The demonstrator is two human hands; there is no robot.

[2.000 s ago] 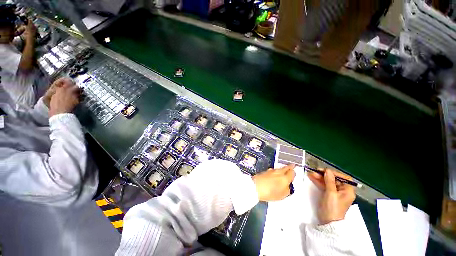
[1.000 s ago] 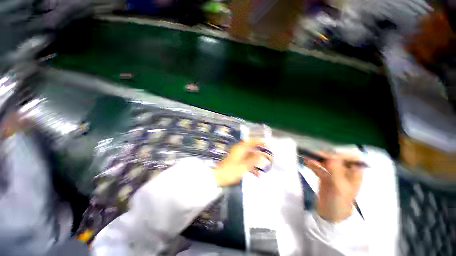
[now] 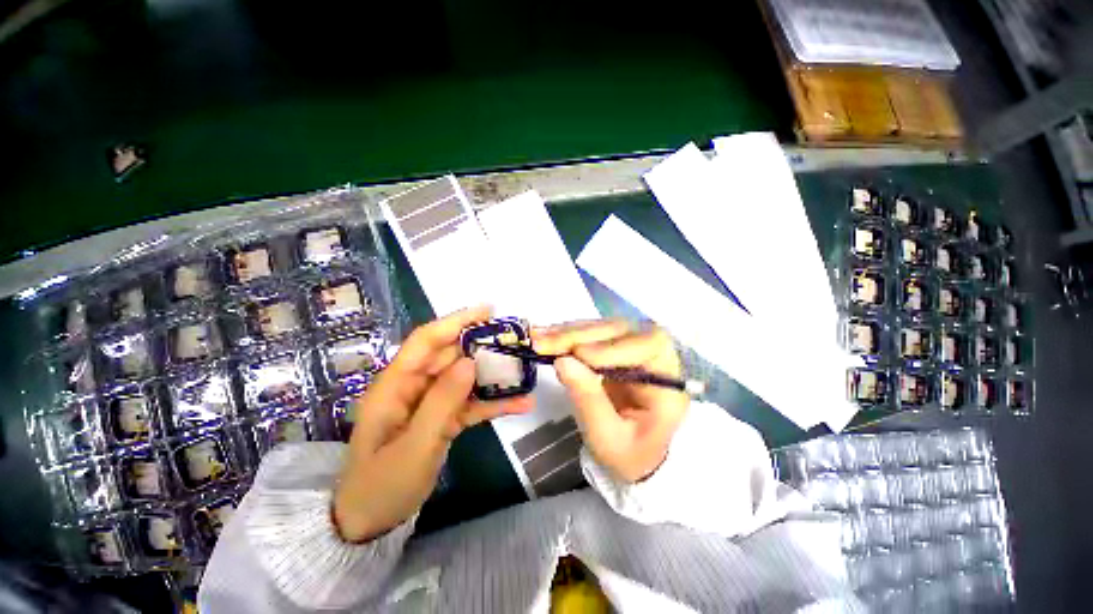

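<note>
My left hand [image 3: 414,414] holds a square device unit [image 3: 499,369] with a black rim and pale inside, raised above the bench. My right hand [image 3: 623,390] holds dark tweezers [image 3: 635,375] like a pen, their tips over the upper part of the unit. Any adhesive piece at the tips is too small to tell. A white liner strip [image 3: 460,266] with grey-brown blocks at both ends lies behind and under my hands.
A clear tray of units [image 3: 198,342] is at left, a second filled tray [image 3: 935,300] at right. Plain white strips [image 3: 767,216] are fanned between. An empty blister tray [image 3: 911,510] is near right. The green conveyor [image 3: 360,96] carries one unit [image 3: 126,158]. Stacked trays [image 3: 863,30] stand far right.
My view has swung right and down. My left hand has moved off the liner strip and now holds a unit. The tweezers have come over that unit. The other worker is out of view.
</note>
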